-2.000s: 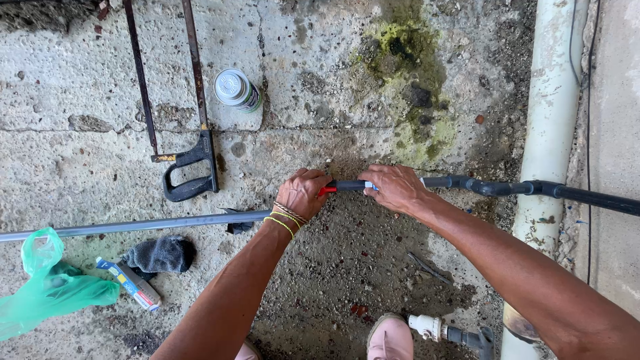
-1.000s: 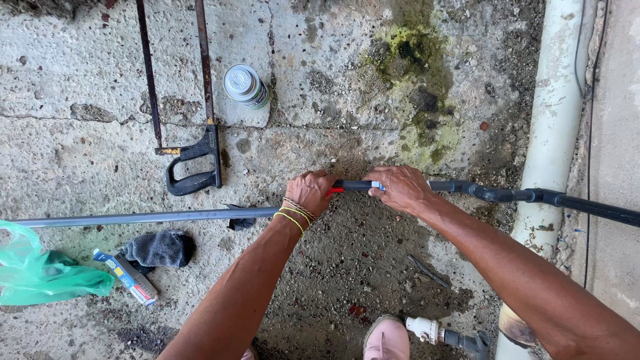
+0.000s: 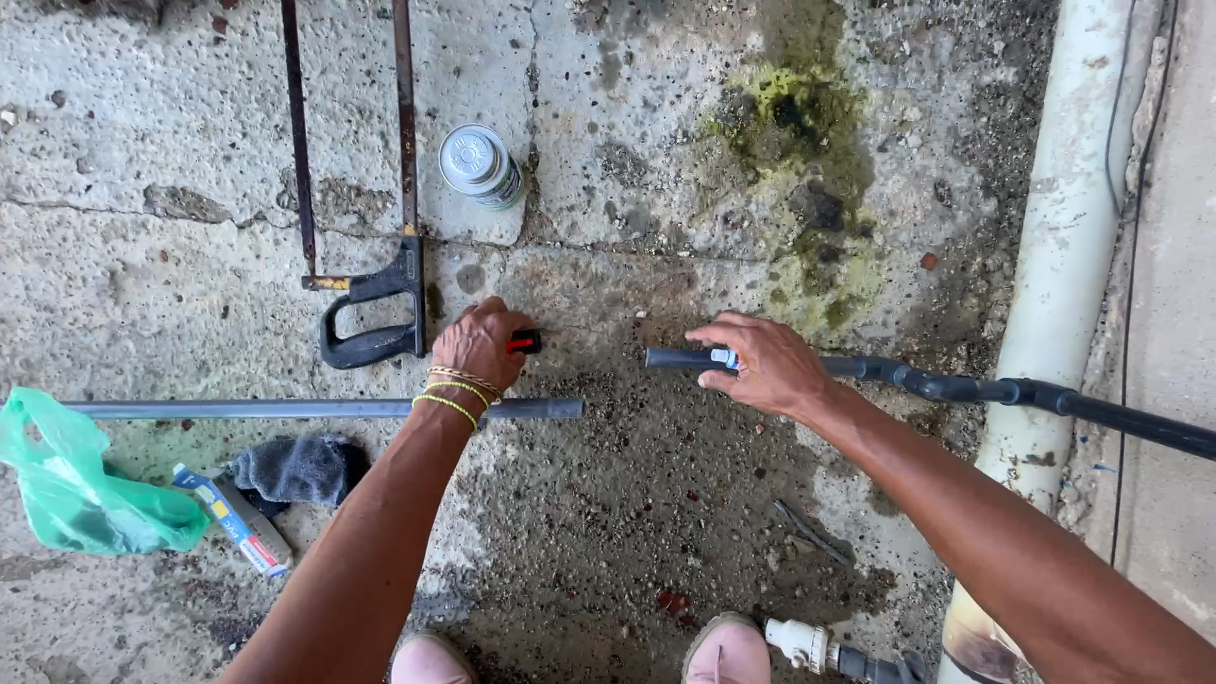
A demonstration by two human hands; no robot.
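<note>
A red-and-black object (image 3: 523, 342), its kind unclear, pokes out of my left hand (image 3: 483, 347), which is closed around it. That hand is just above a loose grey plastic pipe (image 3: 541, 408); the wrist crosses over it. My right hand (image 3: 768, 366) is at the dark pipe (image 3: 676, 358) on the right, thumb and forefinger spread on either side of it. Within its curled fingers sits a small object with a pale blue-white cap (image 3: 724, 357); its body is mostly hidden. The two pipe ends are apart, the left one lower in view.
A hacksaw (image 3: 380, 347) and a metal can (image 3: 480, 166) are above. At left lie a green plastic bag (image 3: 95, 503), a dark cloth (image 3: 299, 467) and a small printed box (image 3: 233, 522). A thick pale pipe (image 3: 1069, 209) runs down the right, near a white valve fitting (image 3: 798, 644).
My left hand has moved left, away from the dark pipe, whose end now shows. The thumb and forefinger of my right hand have spread apart.
</note>
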